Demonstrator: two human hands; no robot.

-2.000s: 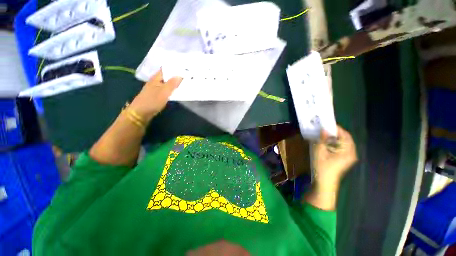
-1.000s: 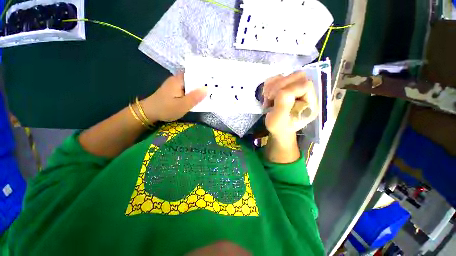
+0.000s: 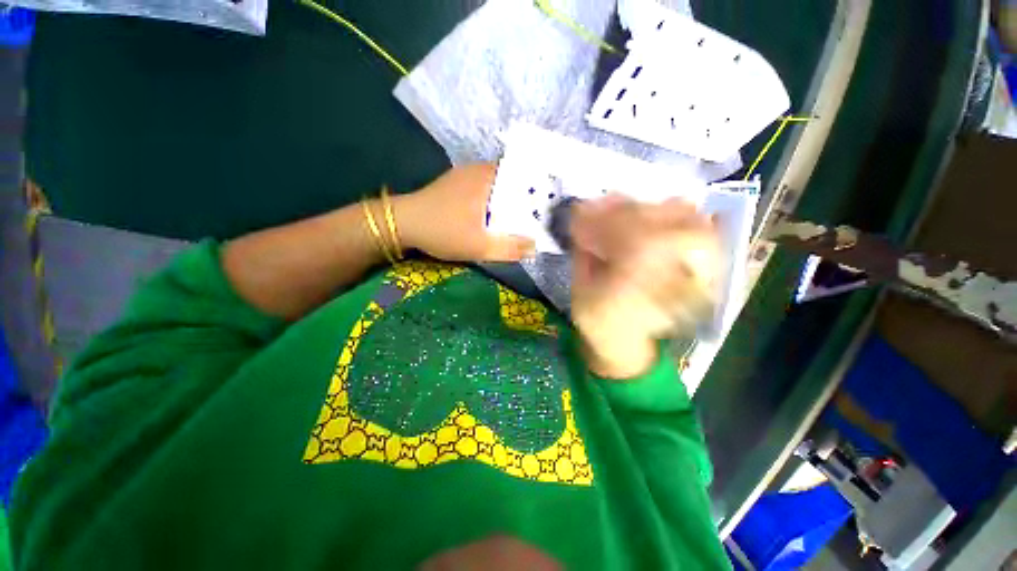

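Note:
A white panel (image 3: 597, 167) with small dark holes lies in front of me, partly over a silvery foam sheet (image 3: 491, 73). My left hand (image 3: 463, 218) holds the panel's left end, thumb on its near edge. My right hand (image 3: 652, 268) is blurred over the panel's right part, closed around a tool whose short dark end (image 3: 562, 223) points at the panel face. The rest of the tool is hidden in the fist. A second white panel (image 3: 697, 95) with holes and slots lies on the sheet behind.
Another panel (image 3: 736, 240) stands right of my right hand by the conveyor's pale rail (image 3: 805, 145). A panel edge (image 3: 212, 11) shows at the top left on the green bench (image 3: 212, 123). A white-edged part (image 3: 831, 279) lies beyond the rail. Yellow-green wires stick out at several places.
The panels and foam sheet now appear further right in the picture. My right hand with the tool has moved left along the panel towards my left hand. The left hand still holds the panel's left end.

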